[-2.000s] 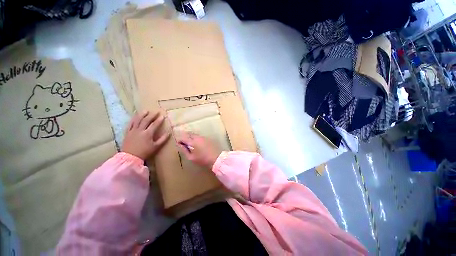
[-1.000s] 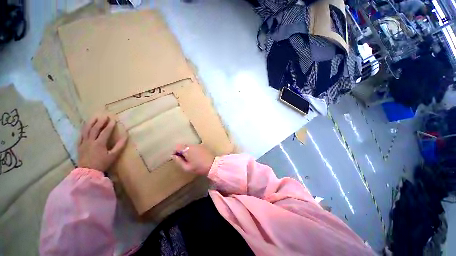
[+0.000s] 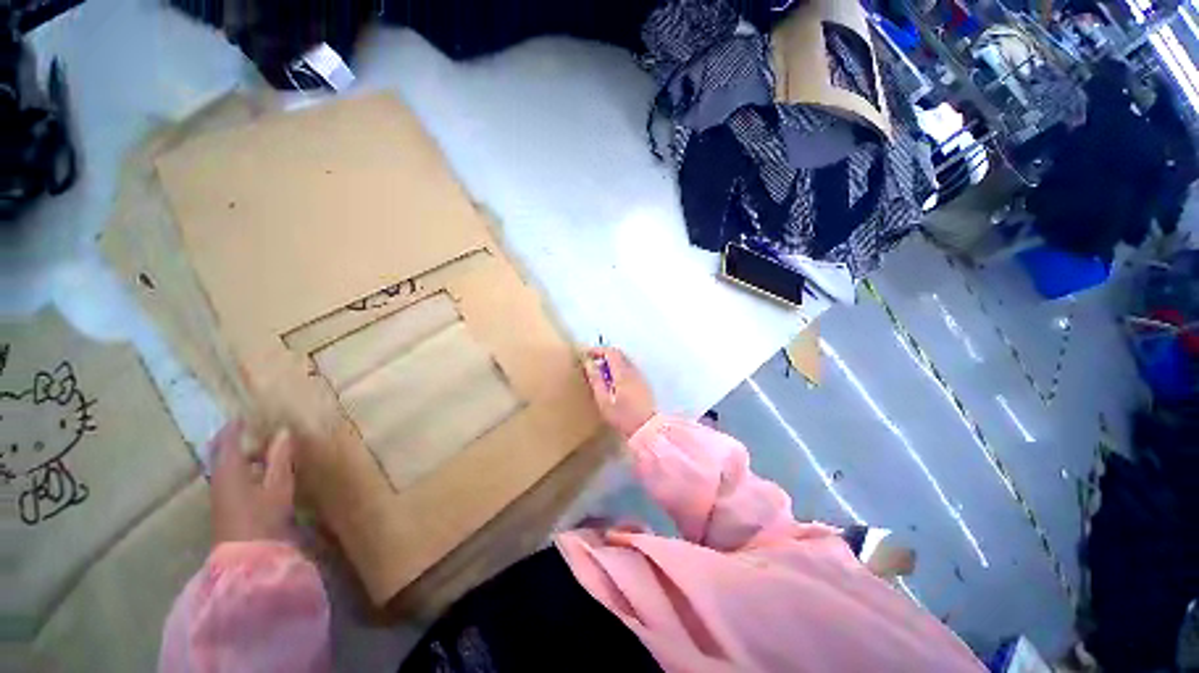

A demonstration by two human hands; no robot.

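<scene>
The orange-brown marking template [image 3: 342, 184] lies on a stack of beige cut panels [image 3: 151, 283]. Through its slot some black print shows, and through its square window plain beige cloth. My left hand [image 3: 253, 487] is at the template's left edge, blurred; its grip cannot be told. My right hand [image 3: 618, 391] is at the template's right edge and holds a thin purple marking pen [image 3: 605, 375]. A beige panel with a black cat drawing [image 3: 53, 552] lies flat to the left.
A phone [image 3: 763, 275] lies near the table's right edge. Beside it is a heap of checked and dark cloth [image 3: 789, 171] with a brown card [image 3: 822, 66] on it. Dark cloth lies at the back and upper left. A white label [image 3: 320, 69] lies at the back.
My right hand has left the window with the pen and moved to the template's right edge. My left hand has moved down and off the template's face to its left edge.
</scene>
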